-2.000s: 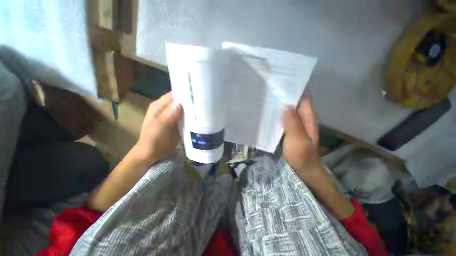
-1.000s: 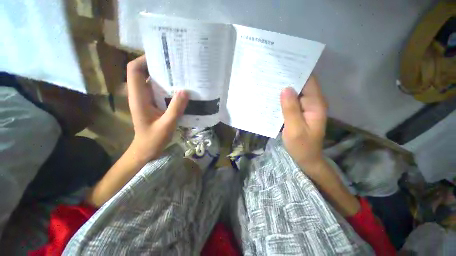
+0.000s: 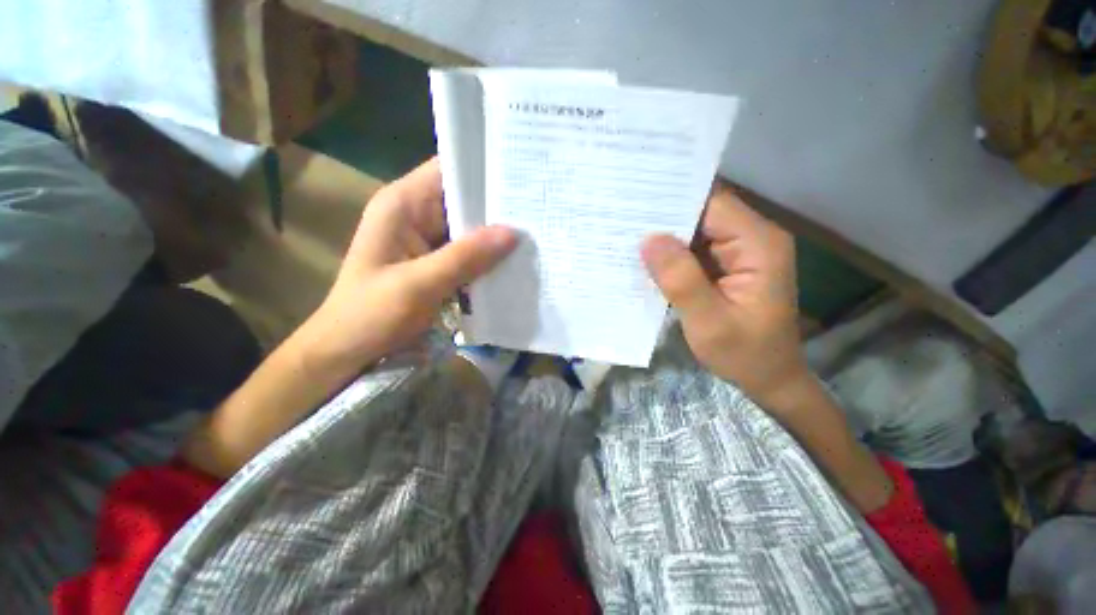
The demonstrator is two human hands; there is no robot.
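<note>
A white instruction manual (image 3: pixel 589 216) is held above my lap. Its right page faces up, with a dark heading and lines of small print. The left part is folded narrow, showing as a strip along the left edge. My left hand (image 3: pixel 415 270) grips the left side, thumb lying on the printed page, fingers behind. My right hand (image 3: pixel 733 282) grips the right edge, thumb on the page and fingers behind it. The fingers behind the manual are hidden.
A white-covered bench (image 3: pixel 841 108) lies beyond the manual. A yellow-brown round tray (image 3: pixel 1034 114) and a long black bar-shaped object (image 3: pixel 1022 252) are at the right. A wooden frame (image 3: pixel 289 78) stands upper left. A person's grey-clothed leg (image 3: pixel 72 252) is at the left.
The wide-open manual is now narrower, its left page mostly folded or covered. My left hand has moved right, its thumb now on the printed page. The dark picture on the left page no longer shows.
</note>
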